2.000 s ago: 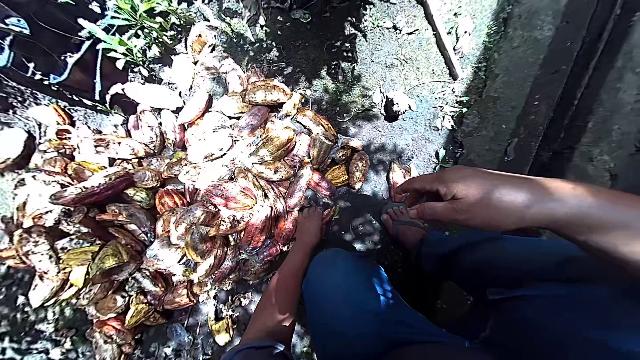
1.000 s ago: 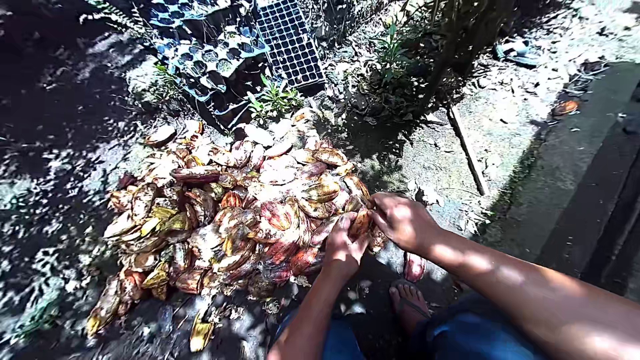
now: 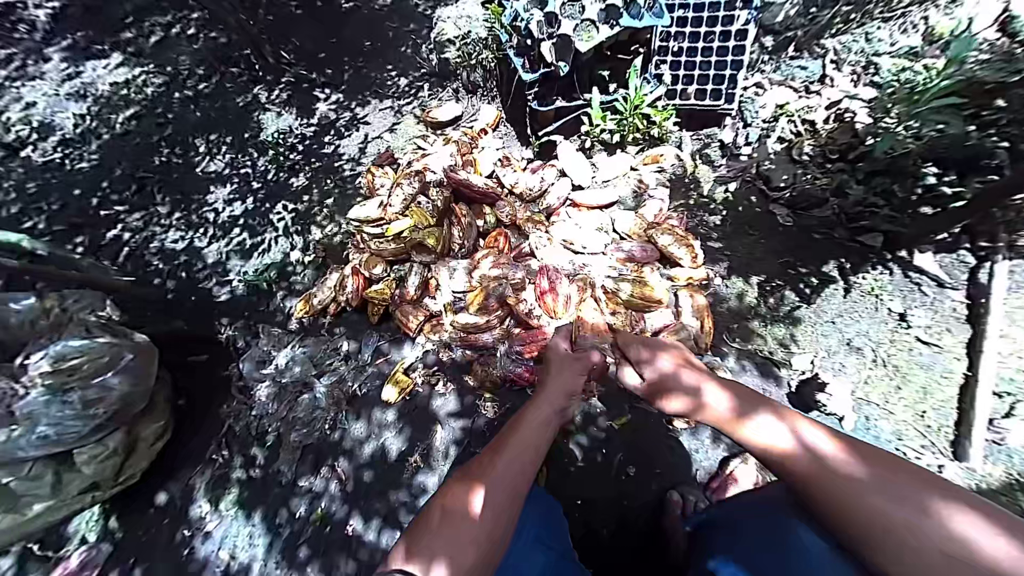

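Observation:
A heap of cacao pods and husks [image 3: 480, 264], red, yellow and brown, lies on the ground in front of me. At its near edge my left hand [image 3: 570, 370] and my right hand [image 3: 660, 372] are close together, both gripping one brownish cacao pod [image 3: 592, 324] from its two sides. The lower part of that pod is partly covered by my fingers. A reddish pod [image 3: 554, 292] rests on the heap just beyond my hands. One yellow husk [image 3: 398, 382] lies apart, left of my hands.
Black seedling trays [image 3: 704, 56] stand behind the heap beside a green plant [image 3: 630, 112]. A filled plastic sack [image 3: 80, 392] is at the left, and a wooden stick [image 3: 982, 344] lies at the right. My foot [image 3: 680, 512] is below my right forearm.
My right hand has come over from beside my foot to join my left at the heap, and both now hold a pod. The view has swung left.

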